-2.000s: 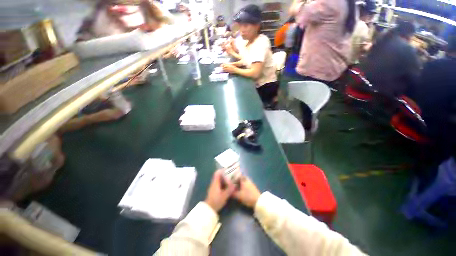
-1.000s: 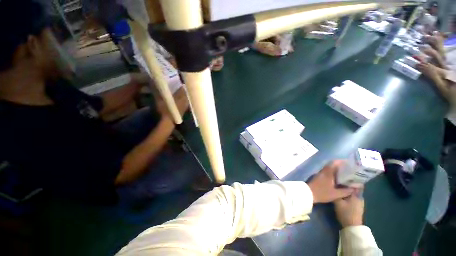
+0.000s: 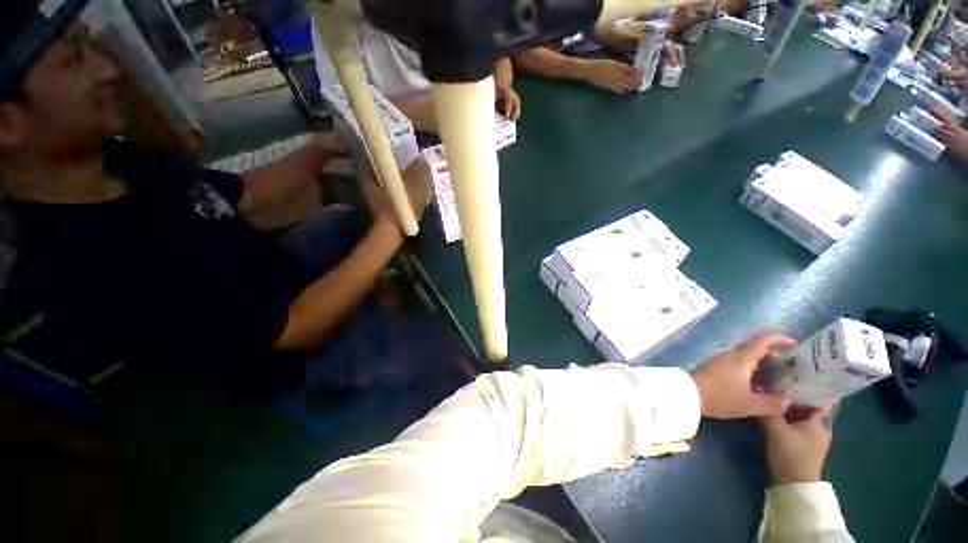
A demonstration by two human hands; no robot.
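A white printed retail box (image 3: 839,366) is held above the table at the lower right, its narrow printed end facing up and away. My left hand (image 3: 743,379) grips its near left side with fingers and thumb. My right hand (image 3: 799,435) holds it from below; its fingertips are partly hidden by the box. A stepped block of white boxes (image 3: 632,281) lies flat on the dark-green table (image 3: 637,467), left of my hands.
A second block of white boxes (image 3: 804,202) lies further along. A black cloth item (image 3: 911,355) is beyond the held box. A cream post (image 3: 472,212) with a black joint (image 3: 478,32) crosses the view. A person (image 3: 138,244) at left holds a white box (image 3: 372,133).
The view has swung left since two seconds ago, and both box stacks now show further right than a moment ago. Both hands still hold the box, which is turned and shows more of its printed end.
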